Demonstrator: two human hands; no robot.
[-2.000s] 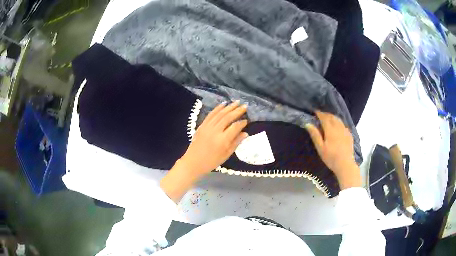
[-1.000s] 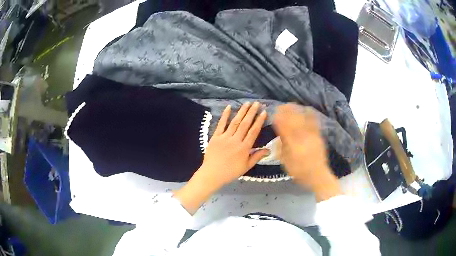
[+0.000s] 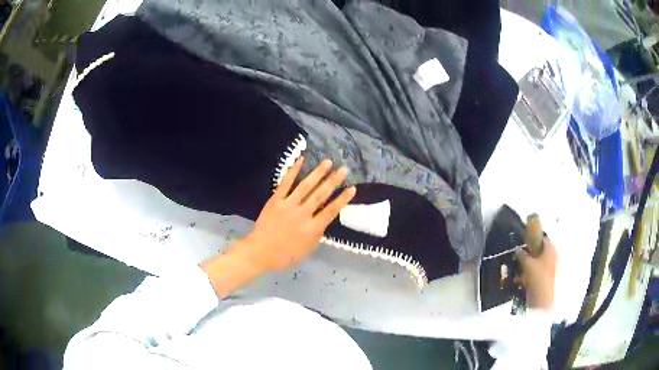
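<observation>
A dark jacket (image 3: 181,123) with grey patterned lining (image 3: 289,58) lies on the white pressing table. A cream stitched trim (image 3: 372,251) runs along its lower dark edge. A white patch (image 3: 368,218) lies on the dark band. My left hand (image 3: 285,220) rests flat on the band and lining edge, fingers spread, between the short upright trim and the white patch. My right hand (image 3: 540,274) is around the wooden handle of the steam iron (image 3: 498,267), which stands at the table's right side. The fingers' far side is hidden.
A metal iron rest (image 3: 540,105) lies at the upper right, beside clear plastic (image 3: 594,94) and a blue basket (image 3: 613,170). A white label (image 3: 431,74) sits on the lining. A dark hose curves at the lower right.
My right hand has left the cloth and moved right to the iron's handle, uncovering the white patch and curved trim. My left hand stays on the cloth. The view has shifted.
</observation>
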